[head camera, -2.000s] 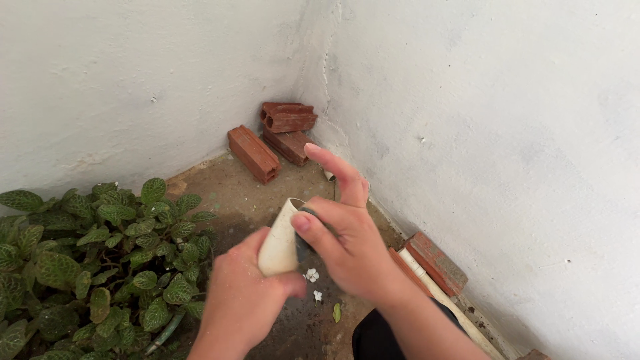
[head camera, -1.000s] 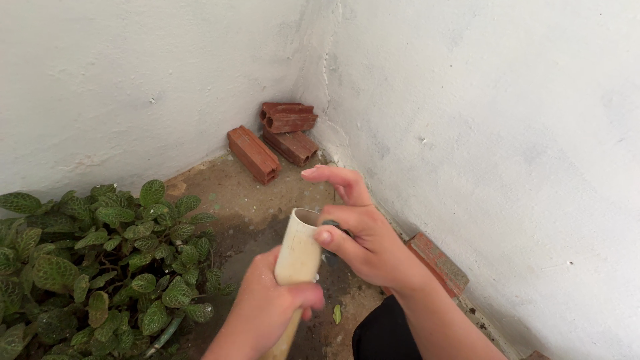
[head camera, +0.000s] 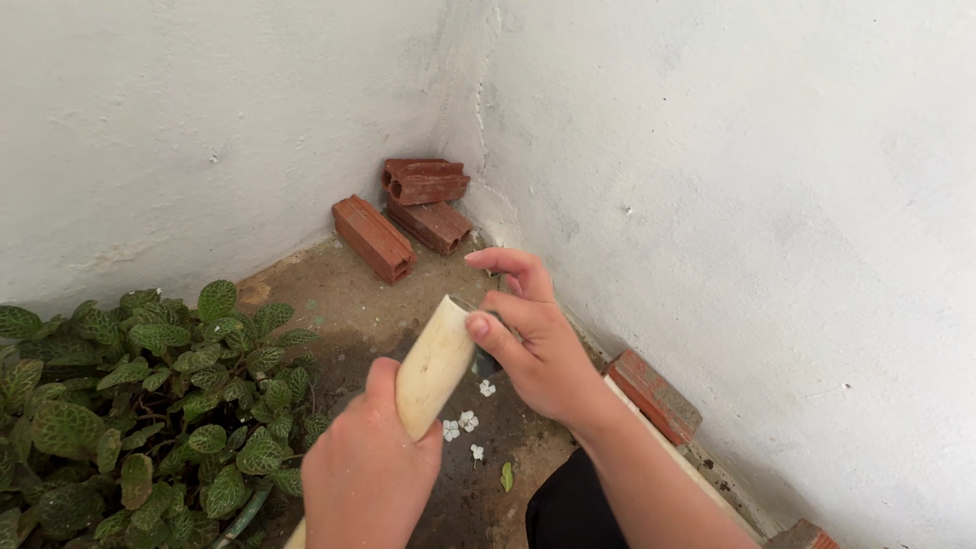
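Observation:
My left hand (head camera: 374, 457) is wrapped around a cream plastic pipe (head camera: 433, 366), which slants up and to the right with its open end uppermost. At the rim of that end is my right hand (head camera: 526, 335), its thumb and bent fingers pinching a small dark piece (head camera: 486, 358) against the pipe's side. The index finger is raised off the pipe. Most of the dark piece is hidden by the fingers, so its kind is unclear. The pipe's lower end shows again at the bottom edge, left of my wrist.
Hollow red clay bricks (head camera: 374, 238) lie in the wall corner. A leafy plant (head camera: 152, 404) fills the lower left beside a green hose (head camera: 245, 518). Along the right wall are another brick (head camera: 656, 396) and a pale pipe (head camera: 690, 469). Small white flowers (head camera: 468, 421) lie on the floor.
The pipe in my left hand tilts more to the right than a second ago. My right hand stays at its open end throughout.

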